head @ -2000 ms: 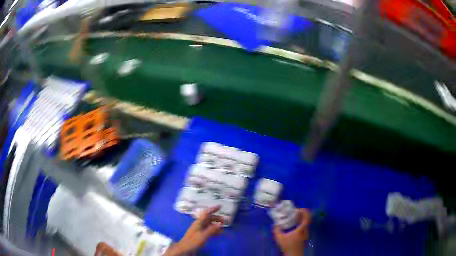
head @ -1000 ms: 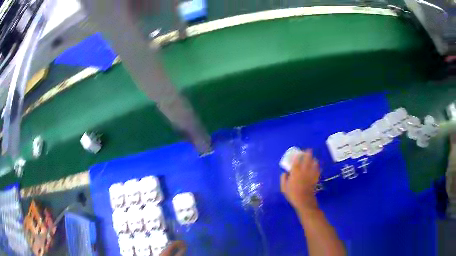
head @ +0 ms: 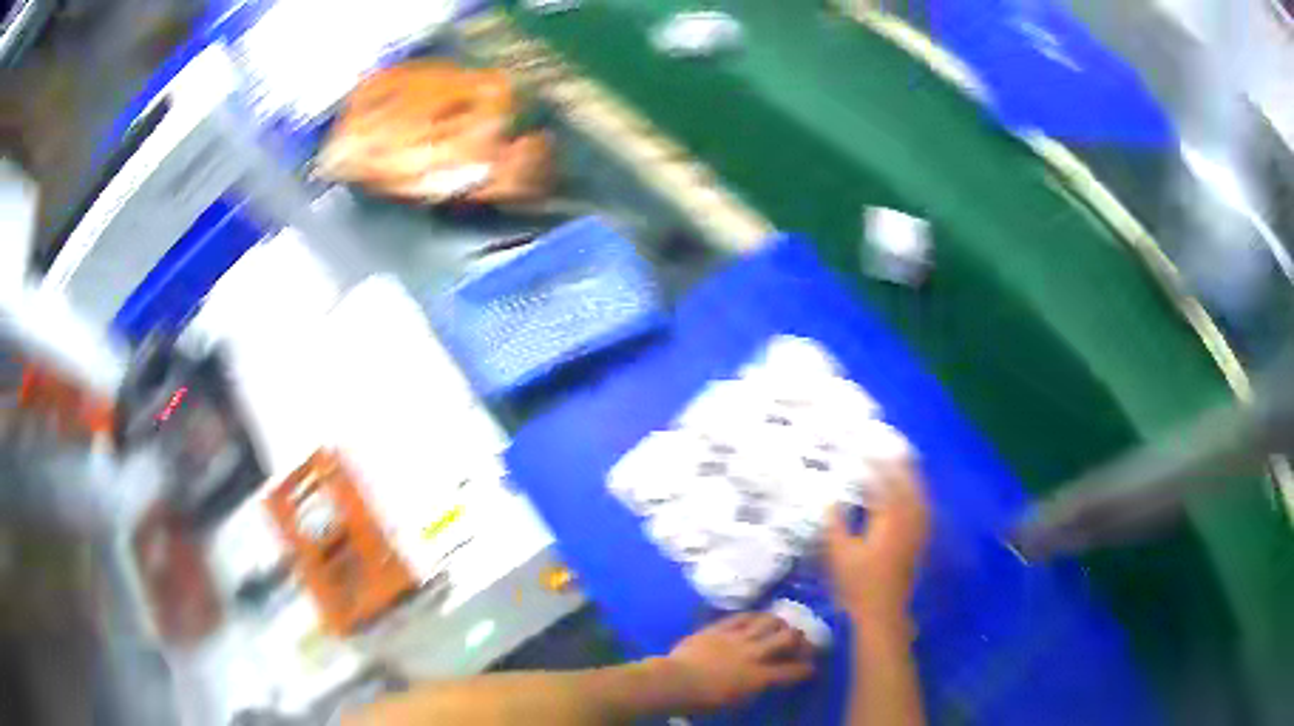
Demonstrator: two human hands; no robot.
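White socket units (head: 752,468) stand packed together in a block on the blue plastic sheet (head: 993,638). My left hand (head: 745,661) is at the near end of the block, its fingers on a single white unit (head: 803,621) set slightly apart. My right hand (head: 880,546) is at the block's right edge, thumb and fingers around the corner of the end units. Blur and the fingers hide whether it grips one.
A light-blue tray of small pieces (head: 561,305) lies left of the sheet, with orange plates (head: 433,135) behind. An orange-brown fixture (head: 341,539) sits on the white machine (head: 376,383). A green belt (head: 1022,333) carries white units (head: 897,244). A grey post (head: 1149,489) stands right.
The view has swung left to the machine and tray. My right hand has moved from a unit on the right of the sheet to the block. My left hand has come further into view.
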